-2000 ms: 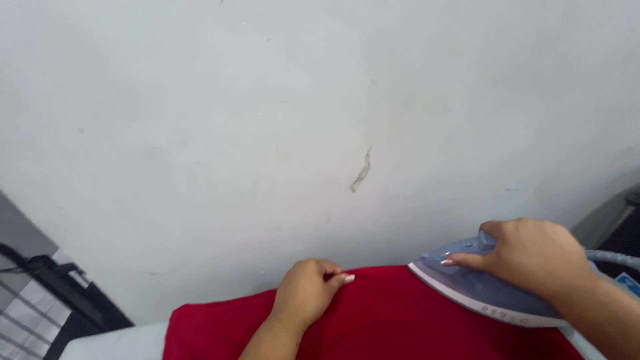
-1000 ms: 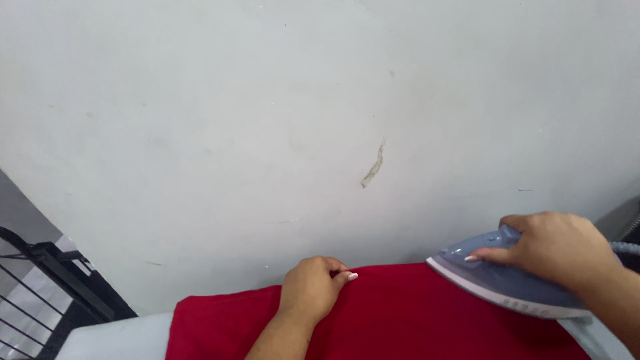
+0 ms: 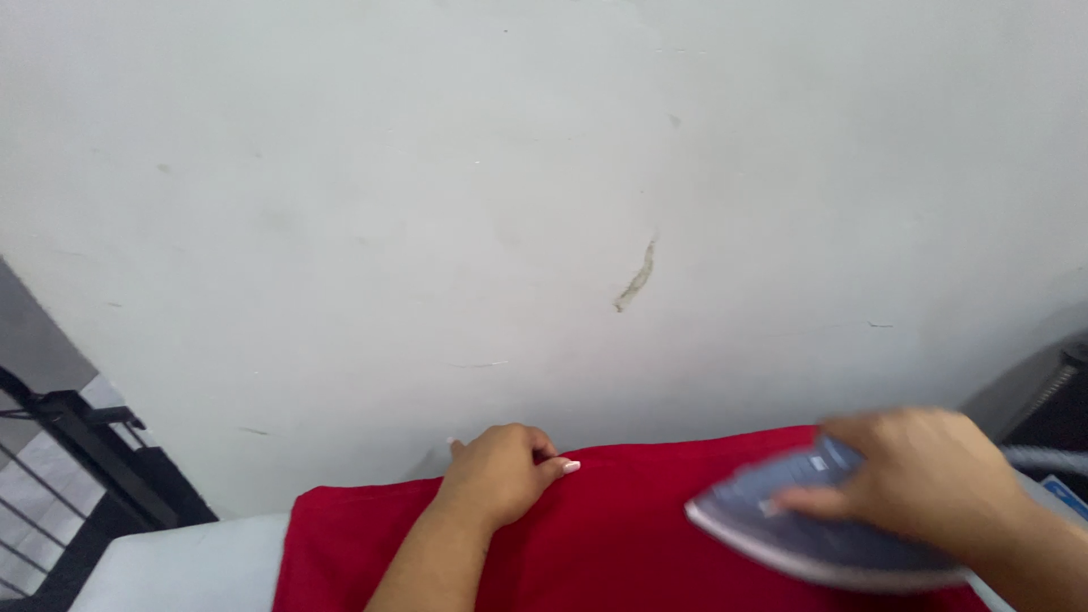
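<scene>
A red cloth (image 3: 629,527) lies spread over a pale padded board (image 3: 187,557), its far edge close to the wall. My left hand (image 3: 501,476) pinches that far edge between thumb and fingers, left of the middle. In my right hand (image 3: 918,484) is the handle of a blue-grey clothes iron (image 3: 816,527) with a light soleplate rim. The iron is over the right part of the cloth, tip pointing left, and is blurred. Whether its soleplate touches the cloth cannot be told. A cord (image 3: 1045,460) runs off from its back to the right.
A pale, scuffed wall (image 3: 527,212) rises right behind the board. At the lower left stands a black metal gate (image 3: 110,450) with bars. A dark item with a zip (image 3: 1058,387) is at the right edge, above a small blue thing (image 3: 1065,495).
The iron in my right hand has moved back from the cloth's far edge toward me, uncovering more of that edge. My left hand keeps its pinch at about the same place.
</scene>
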